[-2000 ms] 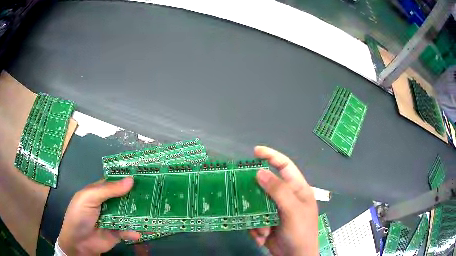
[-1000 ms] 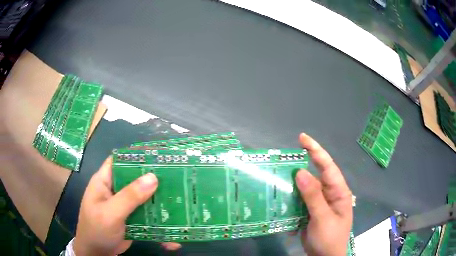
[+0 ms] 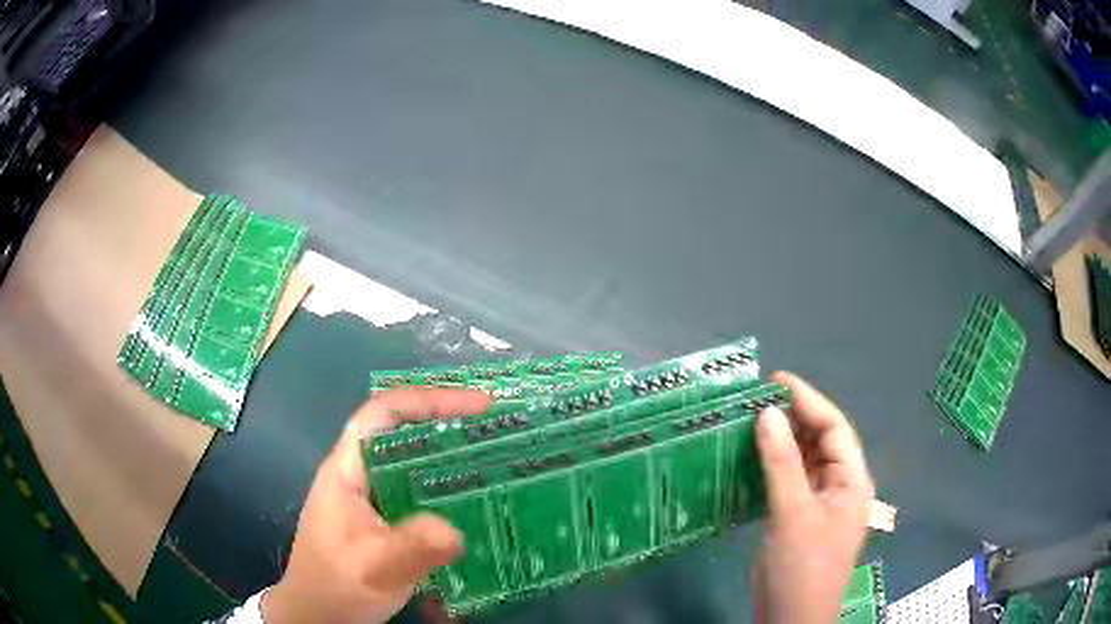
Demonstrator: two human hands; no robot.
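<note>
Green PCB panels (image 3: 585,512) are held up between my two bare hands, at least two overlapping, the front one lower than the one behind, with dark dotted rows along their upper edges. My left hand (image 3: 378,512) grips their left end, thumb in front and a finger across the top. My right hand (image 3: 810,488) grips the right end, thumb on the front face. More panels (image 3: 512,369) show just behind the held ones, partly hidden.
A fanned pile of panels (image 3: 225,311) lies on a cardboard sheet (image 3: 91,280) at left. Another pile (image 3: 981,372) lies on the dark belt (image 3: 512,171) at right. A white strip (image 3: 780,73) runs along the far edge. A metal bar (image 3: 1060,555) is at lower right.
The held panels have separated from what looked like one panel into two offset ones, now tilted. The left finger has come over the top edge. The view has shifted right-to-left, moving surroundings rightward.
</note>
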